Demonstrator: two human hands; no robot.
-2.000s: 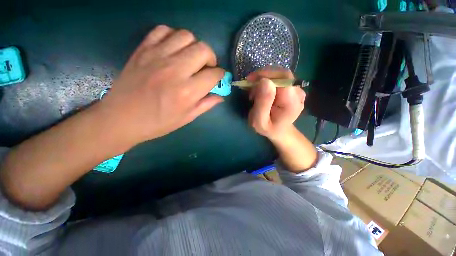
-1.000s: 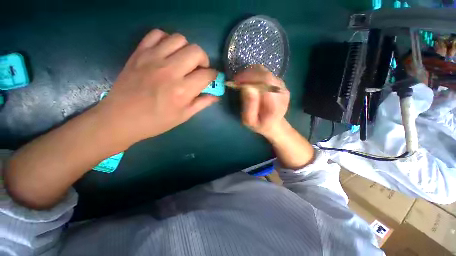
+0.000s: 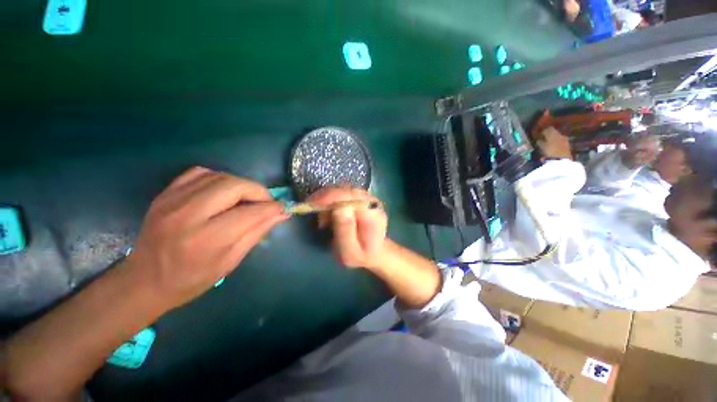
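Note:
My left hand (image 3: 208, 235) is at the centre-left, fingertips pinched at the tip end of a thin tan pick-up pen (image 3: 322, 206). A turquoise housing (image 3: 278, 191) shows in small part beside these fingertips; its grip is mostly hidden. My right hand (image 3: 358, 232) holds the pen by its middle, its dark rear end pointing right. A round grey parts dish (image 3: 330, 159) with many shiny dots lies just beyond my right hand.
Loose turquoise housings lie at the left edge (image 3: 11, 230), below my left forearm (image 3: 132, 349) and farther up the green bench (image 3: 357, 56). A black equipment box (image 3: 428, 180) stands right of the dish. People in white and brown cartons (image 3: 574, 338) are at the right.
The view has shifted, showing more of the far bench and other people. The housing in my left hand, clearly visible before, is now mostly hidden. My right hand still holds the pen.

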